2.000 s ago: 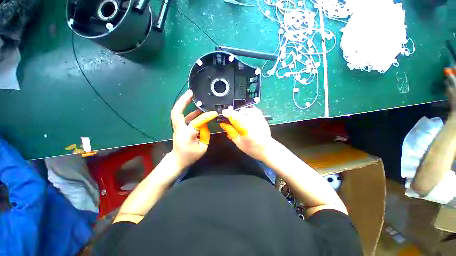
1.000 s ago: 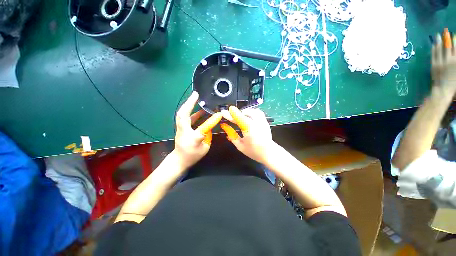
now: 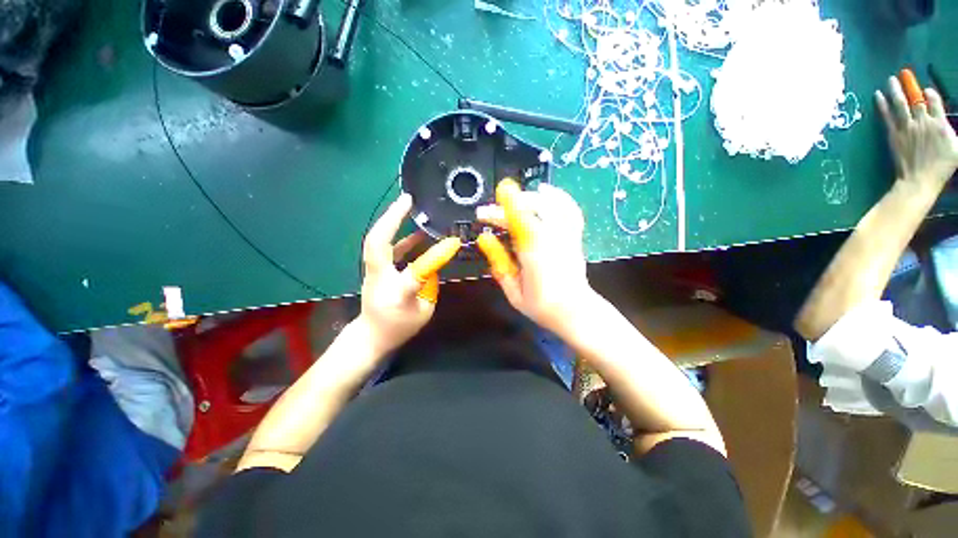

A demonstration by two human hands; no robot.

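The round black housing (image 3: pixel 434 173) sits near the bench's front edge, open side up, with a pale-ringed centre hole and small white dots around its rim. A black rod arm (image 3: pixel 522 116) extends right from its far side. My left hand (image 3: pixel 392 275), with orange finger cots, holds the housing's near-left rim between fingers and thumb. My right hand (image 3: pixel 544 250), also with orange cots, is over the near-right part of the housing, a finger reaching inside it. It covers that part, and I cannot tell whether it holds a small part.
A large black housing (image 3: pixel 275 65) stands upper left. A thin dark cord (image 3: pixel 210 211) trails across the green bench. Tangled white strings (image 3: pixel 627 105) and a dense white bundle (image 3: pixel 779 82) lie right. Another person's hand (image 3: pixel 917 139) rests far right. A red stool (image 3: pixel 236 391) and carton (image 3: pixel 751 415) are below.
My right hand has moved from the near rim, beside my left thumb, up and right over the housing's inside. My left hand stays nearly still. The other person's hand has moved slightly left and lower.
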